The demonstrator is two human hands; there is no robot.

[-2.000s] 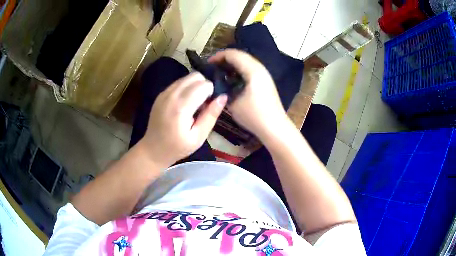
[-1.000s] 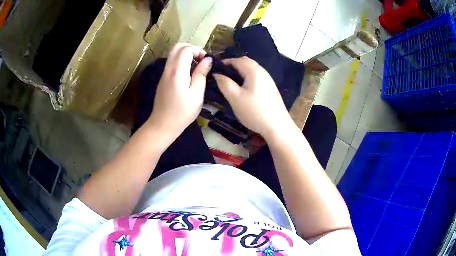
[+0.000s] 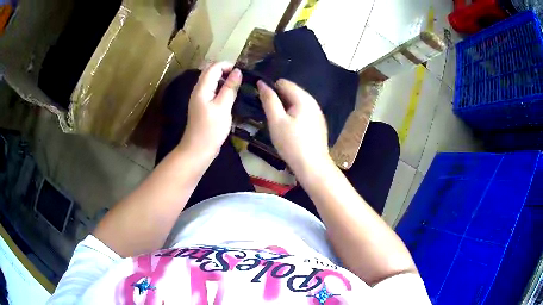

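A small dark pouch (image 3: 249, 95) is held between both hands above the near left part of the wooden stool (image 3: 355, 138). My left hand (image 3: 209, 107) pinches its left end between thumb and fingers. My right hand (image 3: 293, 122) grips its right end, thumb on the upper edge. The pouch looks black to dark green; its zipper and logo cannot be made out. Flat black cloth (image 3: 324, 77) lies on the stool behind and right of the hands.
A large open cardboard carton (image 3: 122, 74) stands at the left with dark contents. A narrow cardboard box (image 3: 405, 55) sticks out at the stool's right. A blue grid crate (image 3: 499, 65) and a blue box (image 3: 470, 220) stand at the right.
Two seconds ago the hands overlapped around a bunched dark piece. They have since moved apart, and the pouch is now stretched flatter between them, slightly lower than a second ago.
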